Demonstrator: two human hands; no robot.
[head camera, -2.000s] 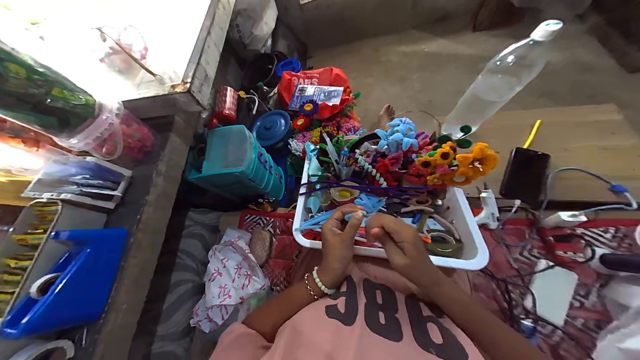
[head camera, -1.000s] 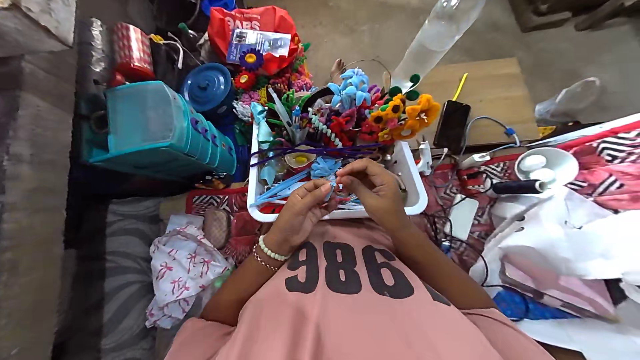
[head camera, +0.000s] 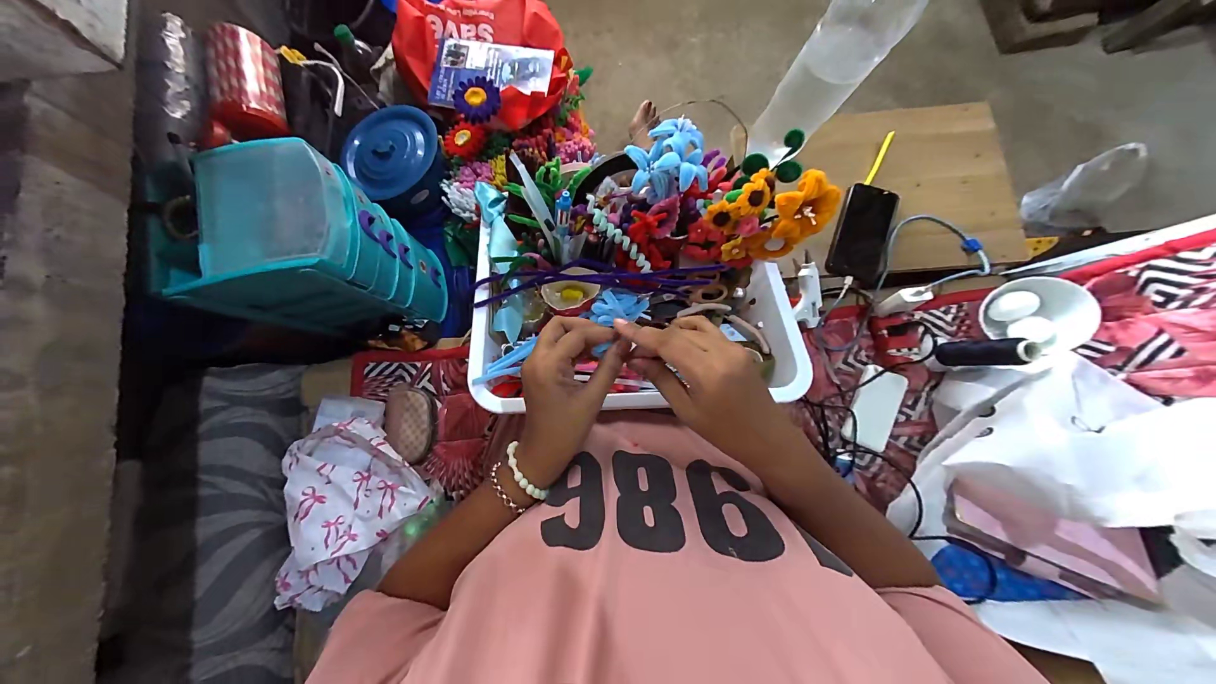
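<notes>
My left hand (head camera: 570, 375) and my right hand (head camera: 698, 370) meet fingertip to fingertip over the near edge of a white plastic basket (head camera: 796, 366). Between and just beyond the fingers shows a light blue pipe-cleaner flower (head camera: 617, 308); both hands seem to pinch it, though its lower part is hidden by the fingers. Light blue pipe cleaners (head camera: 508, 361) lie left of my left hand. Further back, the basket holds purple pipe cleaners (head camera: 684, 277), a light blue fuzzy flower (head camera: 676, 157) and orange fuzzy flowers (head camera: 806, 204).
Teal plastic drawers (head camera: 275, 223) and a blue lidded container (head camera: 390, 152) stand left. A clear bottle (head camera: 826, 76) rises behind the basket. To the right are a glue gun (head camera: 807, 293), a black phone (head camera: 863, 231), cables, a white bowl (head camera: 1073, 304) and a dark thread spool (head camera: 983, 352).
The view has swung to the right since the first frame. My hands stay together over the basket's near edge, with small changes in finger pose.
</notes>
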